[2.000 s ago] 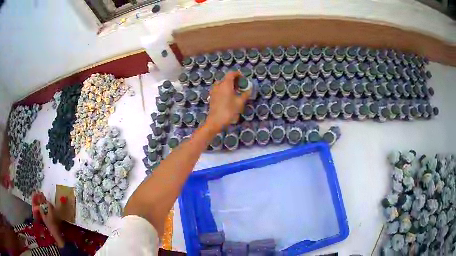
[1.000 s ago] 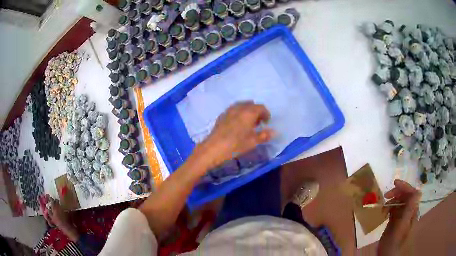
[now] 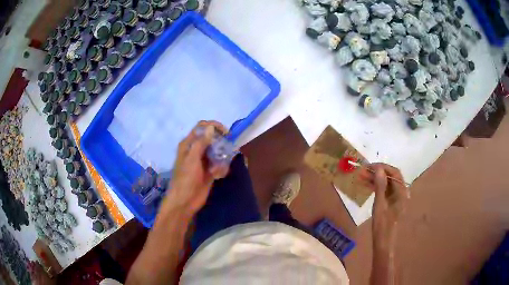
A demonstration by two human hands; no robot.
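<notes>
My left hand [image 3: 192,167] is closed around a purple-grey body piece [image 3: 221,150] near the front rim of the blue tray [image 3: 92,123]. My right hand [image 3: 387,186] holds a thin pale glue stick [image 3: 371,167]. The stick's whitish tip lies over a red round spot [image 3: 345,165] on the brown glue board [image 3: 323,146] at the table edge. A few loose body pieces [image 3: 149,186] lie in the tray's near left corner, on or beside the white liner sheet [image 3: 184,94].
Rows of assembled figurines [image 3: 92,83] stand left of and behind the tray. A heap of whitish-grey head pieces [image 3: 390,50] lies at the upper right. An orange strip [image 3: 97,172] runs beside the tray. A blue basket [image 3: 335,238] is below the table.
The view has swung right. My left hand has moved from the rows into the tray and now holds a body piece near its front rim. The stick remains in my right hand.
</notes>
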